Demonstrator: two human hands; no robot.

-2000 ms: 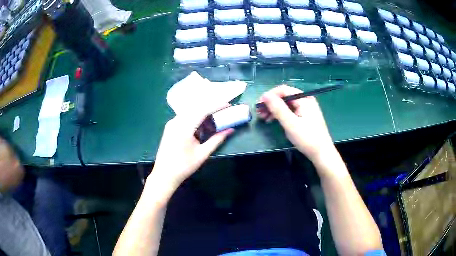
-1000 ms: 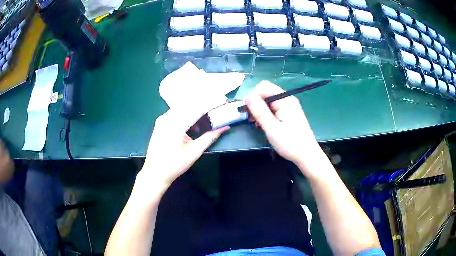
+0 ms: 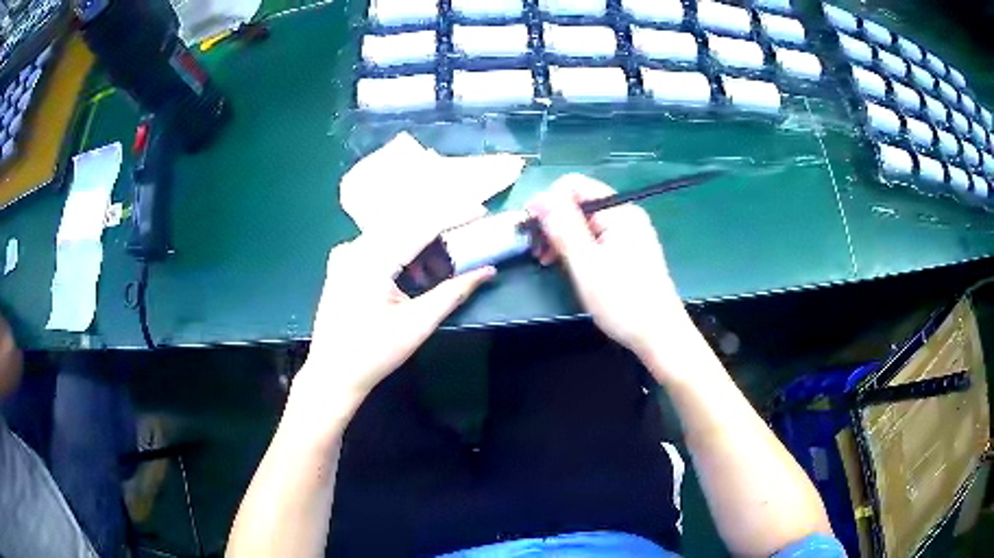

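My left hand (image 3: 382, 300) holds a white plastic-cased unit (image 3: 485, 243) with a dark end, just over the bench's front edge. My right hand (image 3: 594, 251) grips a thin black stick (image 3: 659, 190) like a pen. The stick's back end points up to the right. Its working end is at the right end of the unit, partly hidden by my fingers. A crumpled white cloth (image 3: 420, 185) lies on the green mat behind my left hand.
A clear tray of white units (image 3: 589, 84) lies at the back, another (image 3: 916, 167) at the right. A heat gun (image 3: 156, 185) and white strip (image 3: 85, 240) are at left, beyond them a yellow-orange board (image 3: 49, 147). A person's sleeve (image 3: 38, 490) shows lower left.
The unit and both hands have shifted slightly left in view. My right hand has come in against the unit's right end since the first frame. The view has moved a little.
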